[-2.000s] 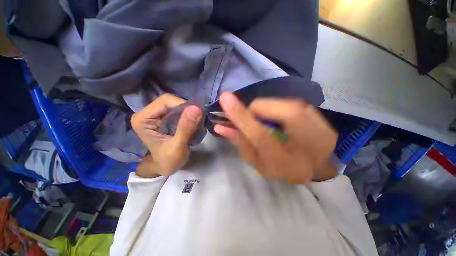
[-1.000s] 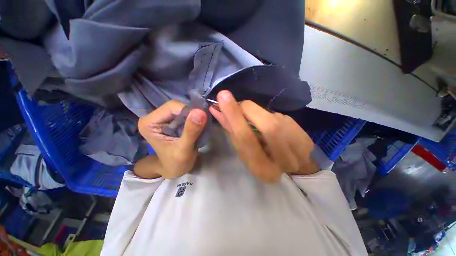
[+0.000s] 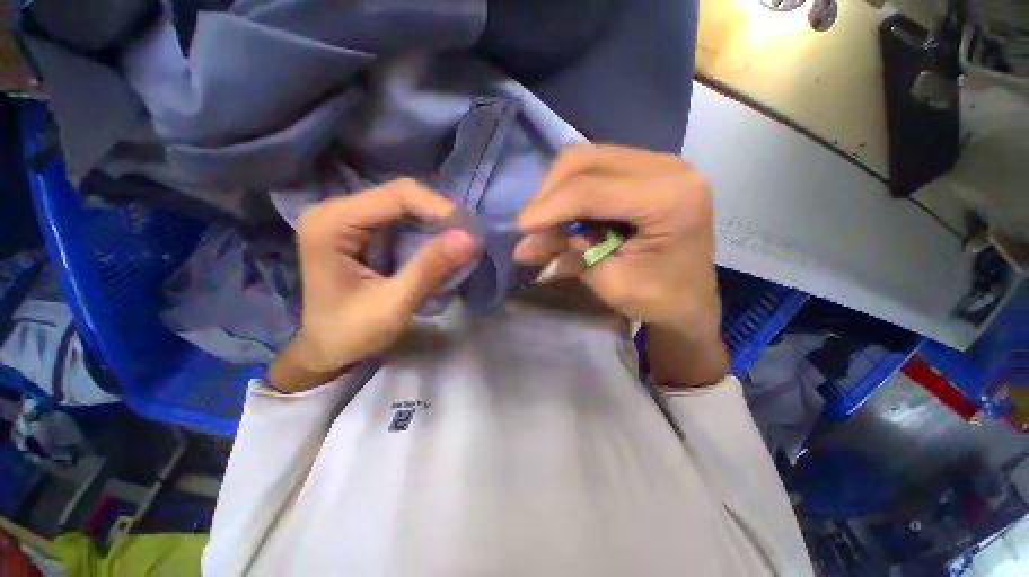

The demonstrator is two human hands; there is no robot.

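Note:
The grey garment (image 3: 260,101) hangs from the table over my lap, with a narrow stitched strip (image 3: 485,152) running down to my hands. My left hand (image 3: 372,276) pinches a folded edge of the grey cloth between thumb and fingertips. My right hand (image 3: 638,242) holds the thread snips (image 3: 601,248), their green and blue handle showing in the palm and the pale blades pointing down-left. Its thumb and forefinger are closed at the cloth's edge beside my left fingertips; what they pinch there is blurred.
The white table edge with a printed scale (image 3: 812,214) and the tan machine bed (image 3: 790,79) are at upper right. Blue crates with grey cloth stand at left (image 3: 164,378) and lower right (image 3: 869,383). Yellow-green cloth (image 3: 147,558) lies at lower left.
My right hand has turned and risen beside my left fingertips, and the snips' handle now shows in it, blades away from the seam. The dark panel is now mostly hidden behind my right hand.

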